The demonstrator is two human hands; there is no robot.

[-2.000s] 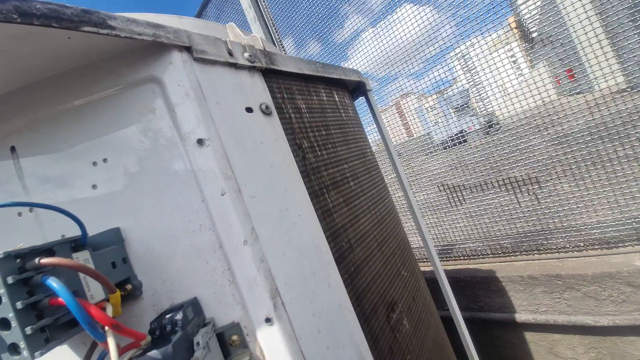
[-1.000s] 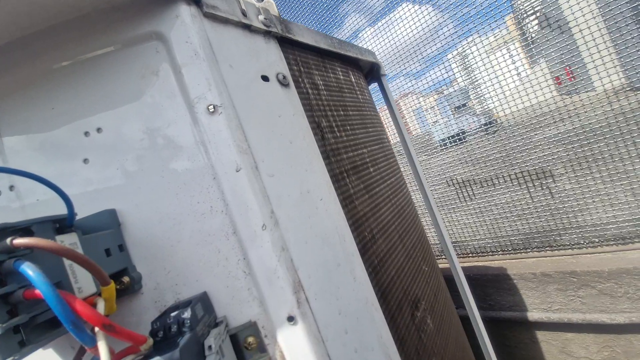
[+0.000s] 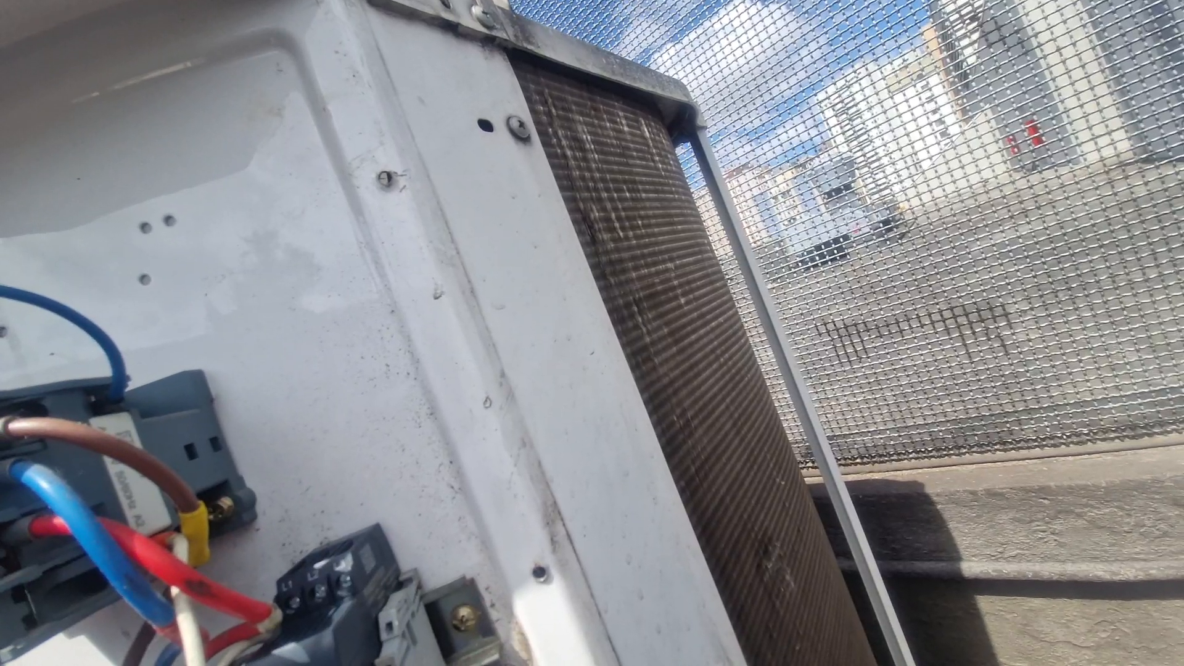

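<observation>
Neither my left hand nor my right hand shows in the head view. A white sheet-metal panel (image 3: 305,370) of an outdoor air-conditioning unit fills the left and middle. At the lower left a grey contactor (image 3: 185,435) is fixed to it, with blue, brown and red wires (image 3: 176,573) running across its front. A second dark electrical component (image 3: 338,592) with screw terminals sits below, beside a metal rail (image 3: 464,618) with a brass screw. Right of the panel edge stands a brown finned condenser coil (image 3: 684,370). A screw (image 3: 519,128) sits near the panel's top corner.
A thin metal corner bar (image 3: 786,370) slants down beside the coil. Woven wire mesh (image 3: 971,305) rises to the right, above a concrete ledge (image 3: 1064,518) with shadow on it. Paved ground, buildings and vehicles show through the mesh.
The view has shifted a little, so the top rail of the unit stands higher and further right in it. Nothing else has plainly changed.
</observation>
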